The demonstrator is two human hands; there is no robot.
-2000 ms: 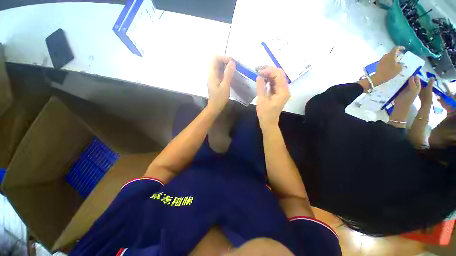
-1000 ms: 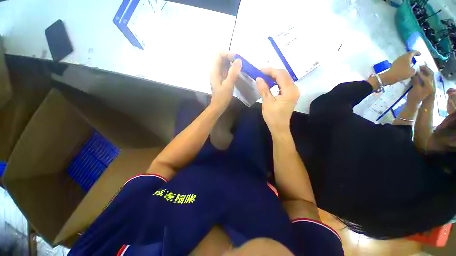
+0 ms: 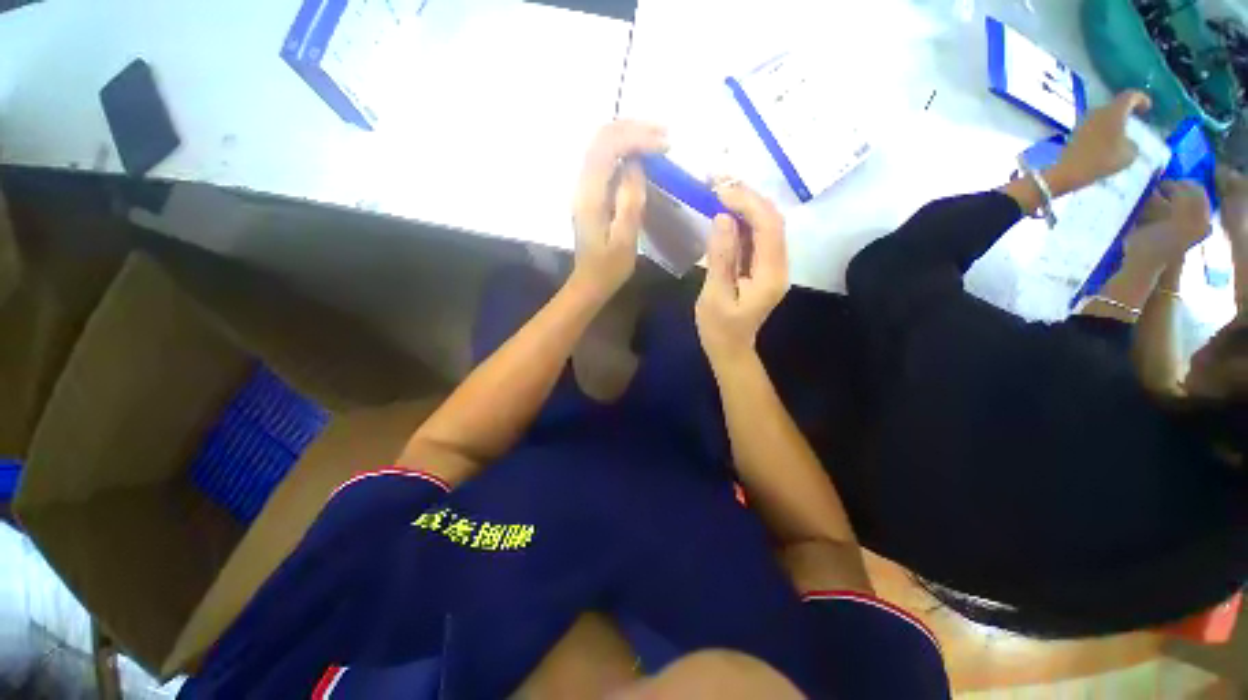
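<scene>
A retail box (image 3: 672, 235) with a white face and a blue edge is held upright between my two hands at the table's front edge. My left hand (image 3: 613, 205) grips its left end. My right hand (image 3: 743, 260) grips its right end, thumb and fingers at the blue edge. Whether anything lies inside the box cannot be seen. Another retail box (image 3: 805, 126), white with a blue edge, lies on the table just beyond my right hand.
Stacked retail boxes (image 3: 329, 63) stand at the rear left. A smartphone (image 3: 140, 118) lies far left. An open brown carton (image 3: 103, 438) with blue rows stands beside my legs. A co-worker's arm (image 3: 944, 235) and a teal basin (image 3: 1131, 66) are at the right.
My hands remain on the box; my right hand shifted right, then slightly back left. At the right, the co-worker's hands moved, and a blue-and-white box now shows near the basin.
</scene>
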